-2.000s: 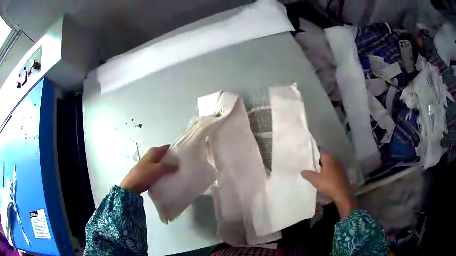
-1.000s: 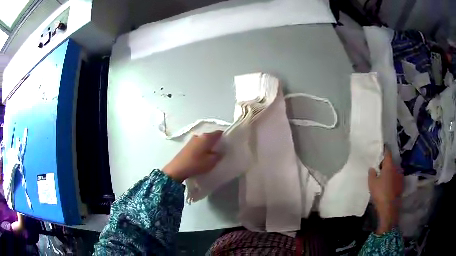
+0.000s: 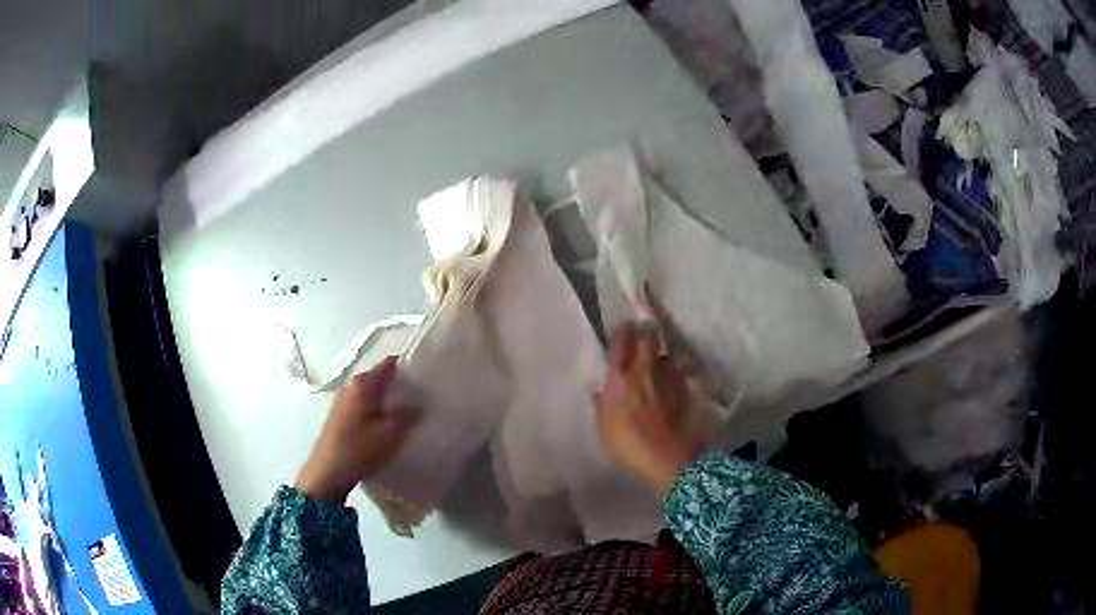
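A thick bundle of off-white cut pieces [image 3: 471, 228] lies on the pale table, its layered edges folded at the top. My left hand [image 3: 357, 430] grips the bundle's lower left part. White fabric pieces [image 3: 547, 348] lie beside it, reaching to the table's front edge. My right hand [image 3: 649, 402] is blurred, over the fabric between these pieces and another white piece [image 3: 745, 300] on the right; whether it holds fabric is unclear. A crinkled off-white tie strip [image 3: 349, 357] curls out left of the bundle.
The blue machine [image 3: 72, 408] with its dark gap stands at the left. A long white cloth band [image 3: 361, 90] runs along the table's far edge. White scraps [image 3: 1016, 168] and blue checked cloth [image 3: 962, 222] lie beyond the right edge. Something orange shows at lower right.
My right hand has moved left from the right piece's outer edge to the middle. The right piece now lies turned and slanting. My left hand stays on the bundle; the view has shifted.
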